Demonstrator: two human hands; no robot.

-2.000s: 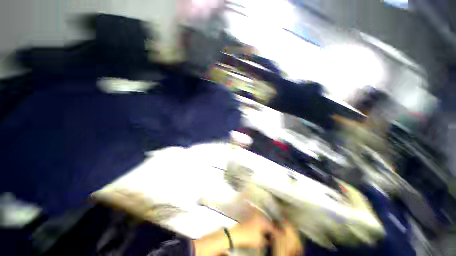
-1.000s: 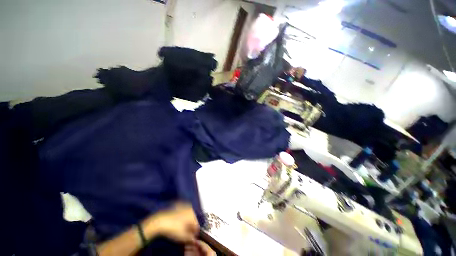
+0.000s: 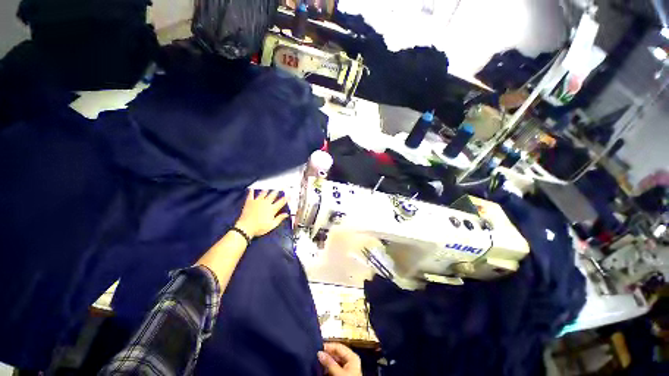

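A navy cut panel (image 3: 260,301) lies from the needle end of the white JUKI sewing machine (image 3: 411,228) down past the table's front edge. My left hand (image 3: 262,214) lies flat on the panel, fingers spread, just left of the needle area. My right hand (image 3: 340,360) is low at the bottom edge of the picture, partly cut off, and pinches the panel's right edge. The presser foot area (image 3: 302,246) is small and its contact with the cloth is unclear. A bulky navy garment (image 3: 455,323) hangs at the machine's right end.
A large navy heap (image 3: 220,125) lies behind and left of my left hand. A pink-and-white spool (image 3: 320,163) stands by the needle end. Dark snips (image 3: 378,262) lie under the machine arm. Behind are blue-topped thread cones (image 3: 419,130), a machine marked 123 (image 3: 308,62) and a black bag (image 3: 233,28).
The view has steadied and turned right and down. My left hand has moved from the table's front edge to flat on the cloth beside the needle. The panel now lies along the machine's left end.
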